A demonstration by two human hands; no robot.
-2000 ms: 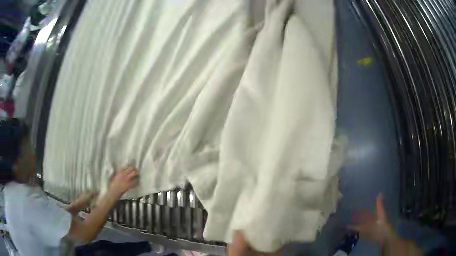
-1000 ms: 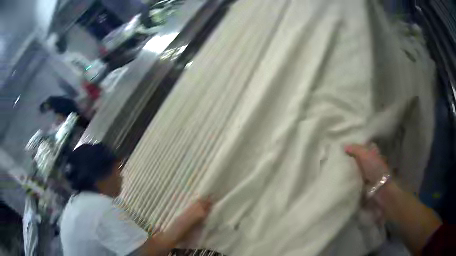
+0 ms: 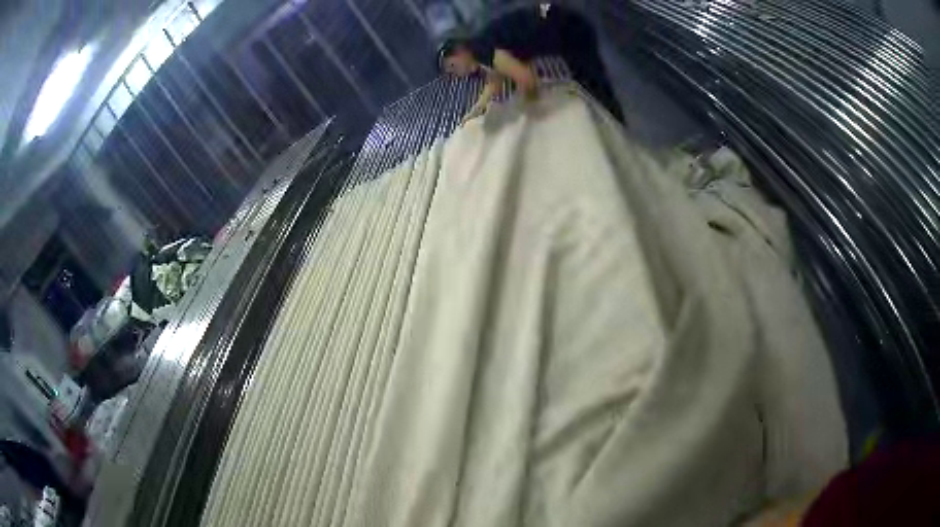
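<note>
The wide cream cloth point(image 3: 577, 299) lies over the rod rack, loose and rumpled with broad soft creases in the middle and right. On the left it lies in close, parallel folds point(image 3: 320, 340). At the bottom right corner, a dark red sleeve point(image 3: 886, 489) shows with a blurred sliver of skin beside it. My right hand itself is cut off by the bottom edge. My left hand is not in view.
A person in dark clothes point(image 3: 546, 46) bends over the rack's far end, hands at the cloth edge near bare rods point(image 3: 397, 129). Another rack of shiny rods point(image 3: 825, 134) curves along the right. A metal rail point(image 3: 196, 329) runs along the left, with heaped bags beyond.
The view has swung up to the rack's far end. My right hand has left the picture. The person in white at the left is out of view; the person in dark clothes now shows.
</note>
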